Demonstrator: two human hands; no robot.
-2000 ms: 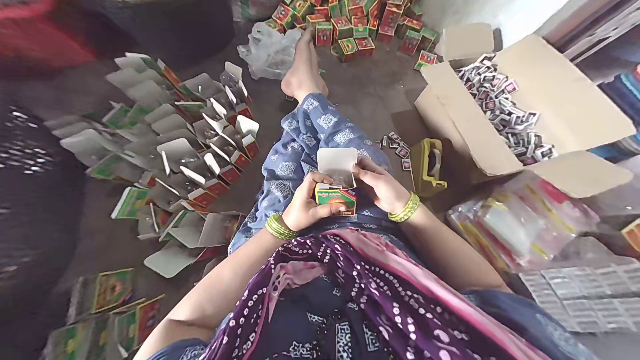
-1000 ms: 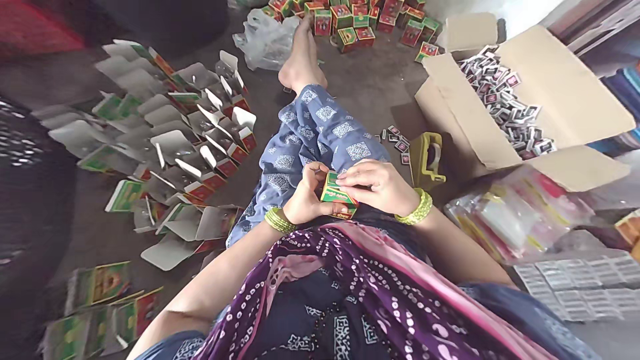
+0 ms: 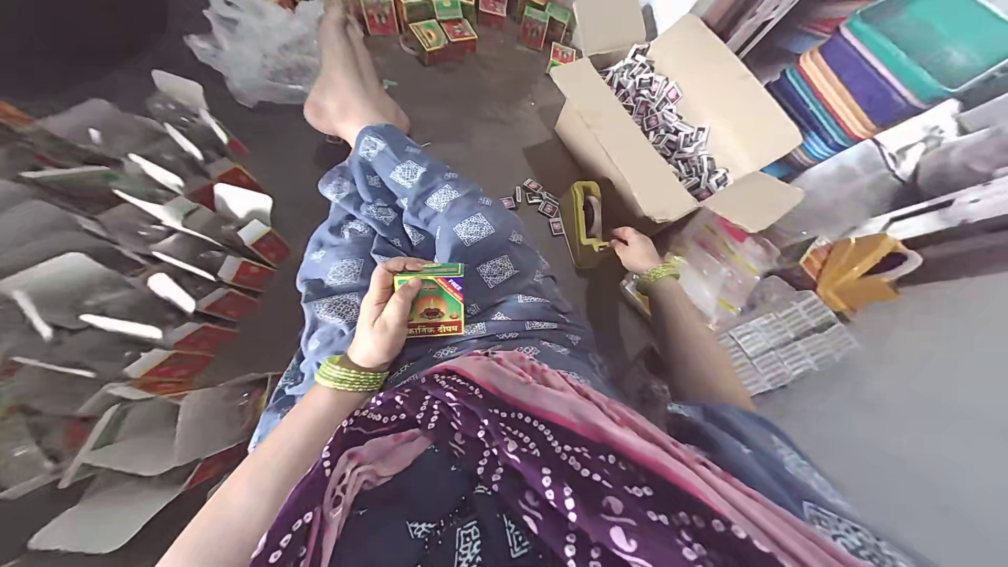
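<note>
My left hand [image 3: 386, 307] holds a small printed cardboard box [image 3: 435, 303], green, red and yellow, above my lap; its flaps look closed. At the right, my right hand [image 3: 636, 250] has its fingertips at the near end of a yellow tape dispenser [image 3: 584, 224] that stands on the floor. Whether tape is pinched between those fingers is too small to tell. Beside the dispenser lie several small matchbox-like pieces [image 3: 543, 206]. A large open carton [image 3: 630, 150] beyond it holds many more of them.
Rows of boxes with raised flaps [image 3: 228, 272] crowd the left. Closed boxes [image 3: 441, 39] and a clear plastic bag [image 3: 256, 55] lie beyond my foot. At the right are plastic packets [image 3: 705, 272], a second yellow dispenser [image 3: 858, 272], white packs [image 3: 787, 339] and stacked coloured plastic items [image 3: 866, 71].
My right hand has left the small box and moved right to the tape dispenser. The box's white flap, raised two seconds ago, is down. My left hand still holds the box.
</note>
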